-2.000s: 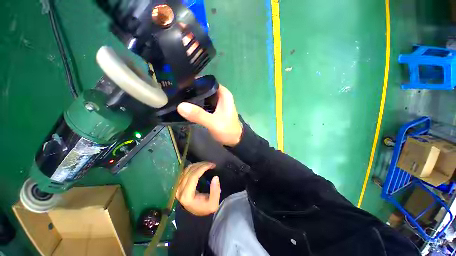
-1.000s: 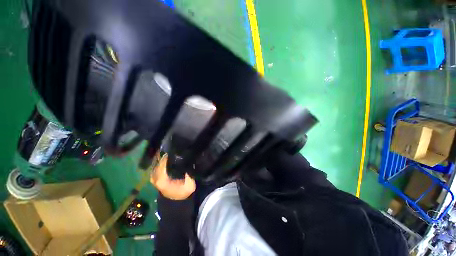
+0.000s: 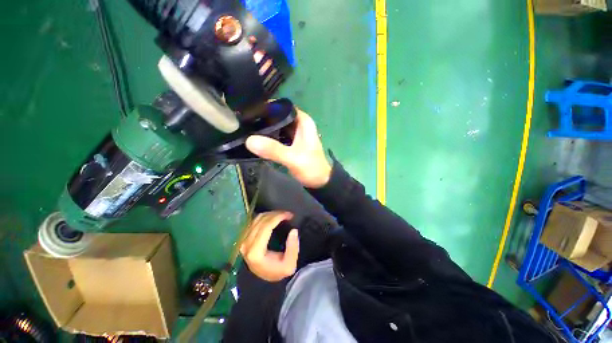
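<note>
My right hand (image 3: 298, 151) grips the black oval base of a desk fan (image 3: 251, 67), thumb on the near side and fingers behind. The fan's slatted head points to the upper left, with a copper cap (image 3: 228, 29) on its side. The off-white upper wheel (image 3: 198, 95) of a green bench grinder (image 3: 111, 174) overlaps the fan and base in view; I cannot tell whether they touch. My left hand (image 3: 270, 246) is empty, fingers curled and apart from the thumb, below the right hand. The fan's top is cut off by the frame edge.
The grinder's other wheel (image 3: 62, 234) is beside an open carton (image 3: 111, 285). A dark glossy round object (image 3: 203, 285) sits right of the carton. A blue stool (image 3: 582, 109) and blue trolley (image 3: 540, 234) with a box stand far right.
The fan was close to the camera a second ago, hiding much of the view. It is now lower, at the upper grinder wheel, and both hands show clearly.
</note>
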